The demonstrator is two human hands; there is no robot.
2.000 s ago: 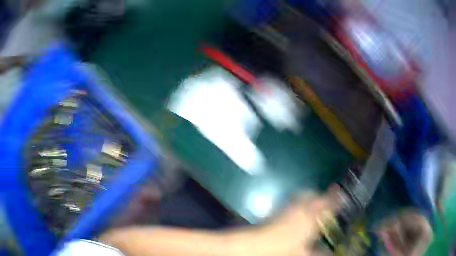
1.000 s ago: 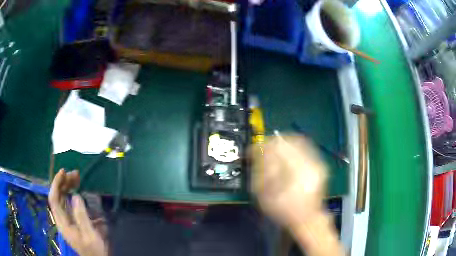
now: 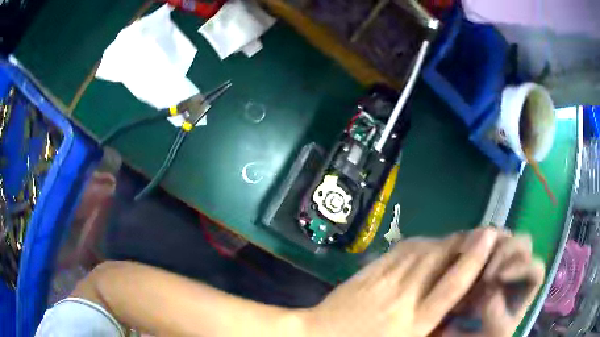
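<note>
A black lock housing (image 3: 360,155) lies open side up, with green circuit boards, a pale round metal part and a white cable strip (image 3: 402,99) rising from it. A dark block (image 3: 289,187) is at its left. Circlip pliers (image 3: 176,145) lie open on the mat. Two thin rings (image 3: 252,173) lie between pliers and housing. My left hand (image 3: 401,283) reaches across to the lower right and meets my right hand (image 3: 503,286), which it partly covers. Whatever is between the fingers is hidden or blurred.
A yellow handle (image 3: 376,214) and small silver keys (image 3: 393,227) lie right of the housing. White wipes (image 3: 148,56) are at upper left. A white tub (image 3: 528,122) with a stick stands by blue bins (image 3: 464,85). A blue tub (image 3: 49,197) of metal parts is at left.
The view has turned and shifted. My left hand has moved from the lower left, where its fingers were apart, across to my right hand, which is now farther right of the housing.
</note>
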